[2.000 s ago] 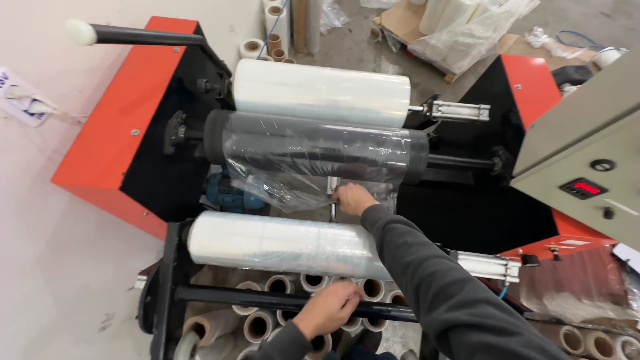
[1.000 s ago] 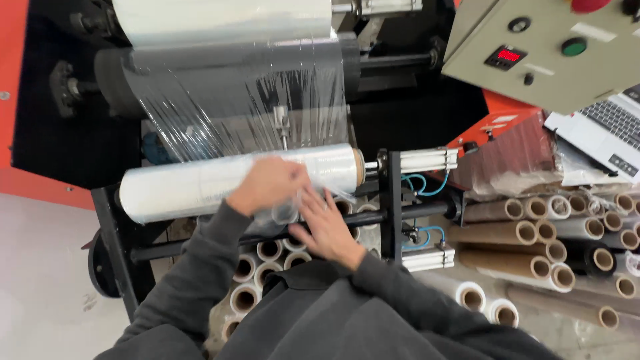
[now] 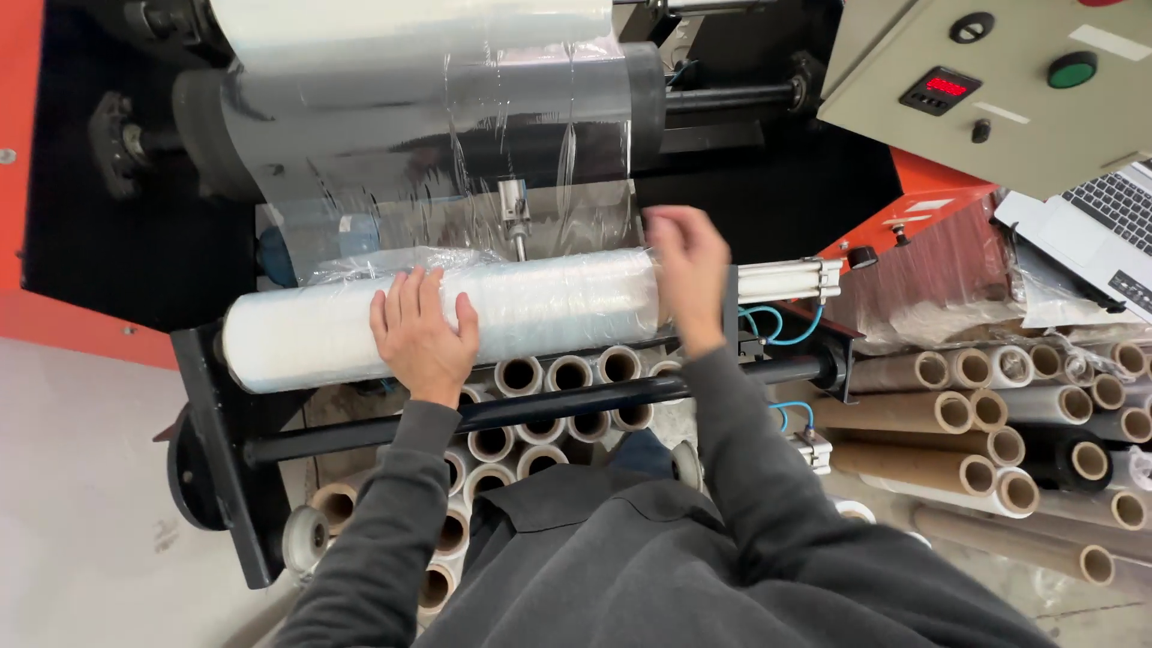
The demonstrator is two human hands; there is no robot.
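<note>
My left hand [image 3: 423, 333] lies with spread fingers on the front roll of clear plastic film [image 3: 567, 301]. Past the roll's right end, my right hand [image 3: 691, 270] is raised with its fingers curled near the film's right edge; whether they pinch any film is not plain. A thin clear film sheet [image 3: 432, 153] runs from the front roll over a black rubber roller [image 3: 648, 108]. Behind that roller lies a larger film roll [image 3: 414, 27].
A black bar [image 3: 558, 405] crosses in front of me above several cardboard tubes [image 3: 490, 441]. At right are a pneumatic cylinder [image 3: 783, 281], a control box [image 3: 1017, 81], a laptop [image 3: 1098, 225] and stacked tubes [image 3: 954, 409].
My hands were close together at the front roll a second ago. Now they are apart, the left on the roll's middle and the right past its right end.
</note>
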